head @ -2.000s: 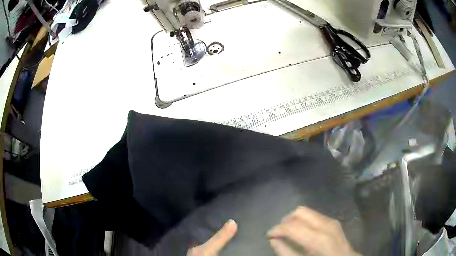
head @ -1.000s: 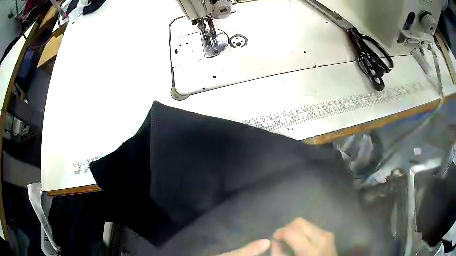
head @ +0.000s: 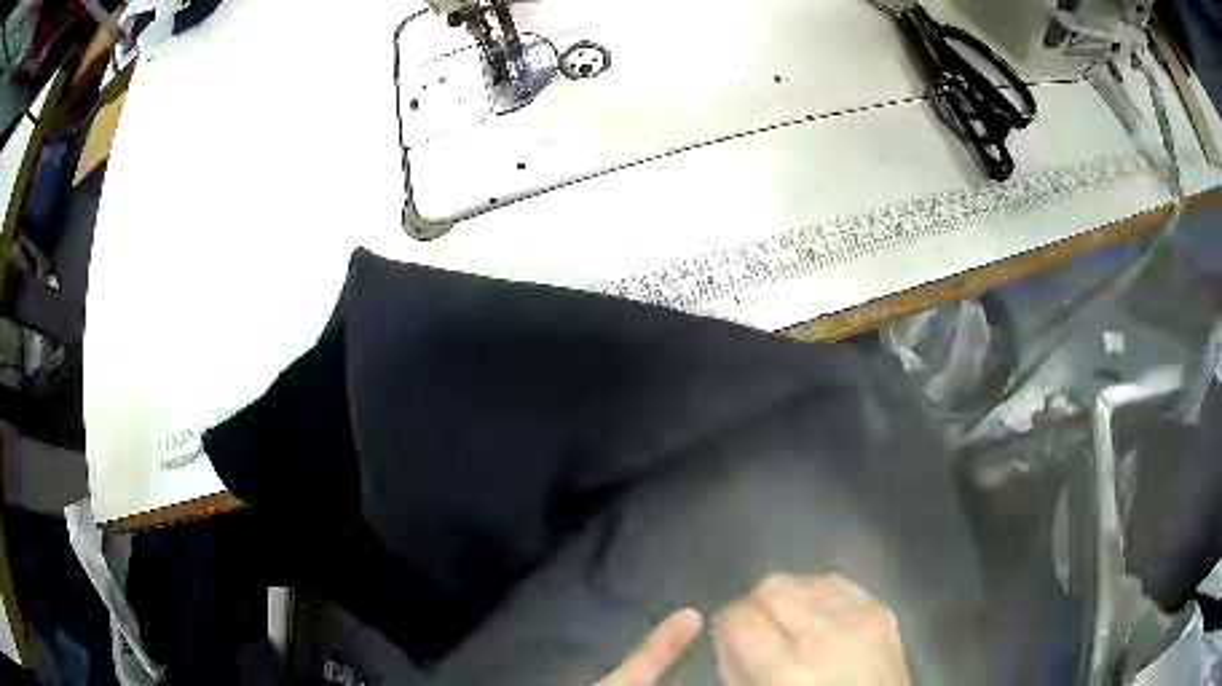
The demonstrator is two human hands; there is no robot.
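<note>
A large dark garment piece (head: 496,389) lies over the table's front edge and hangs down towards me, greyish and blurred near my hands. My left hand (head: 657,650) shows at the bottom edge, mostly cut off, with one finger or thumb against the cloth. My right hand (head: 811,630) is just right of it, fingers bent and closed on the cloth. Whether a small tool is in the fingertips cannot be seen. The presser foot and needle (head: 505,60) stand at the top, away from the cloth.
Black-handled shears (head: 972,101) lie on the white table (head: 241,268) at the upper right. A printed ruler (head: 858,241) runs along the wood-edged front. A metal bar (head: 1106,523) and clear plastic (head: 958,349) are at the right. A white strip (head: 107,590) hangs at the lower left.
The view has shifted, first one way and then back, so the table and machine sit higher in it. My hands stay close together at the cloth, with my left finger now raised beside my right hand.
</note>
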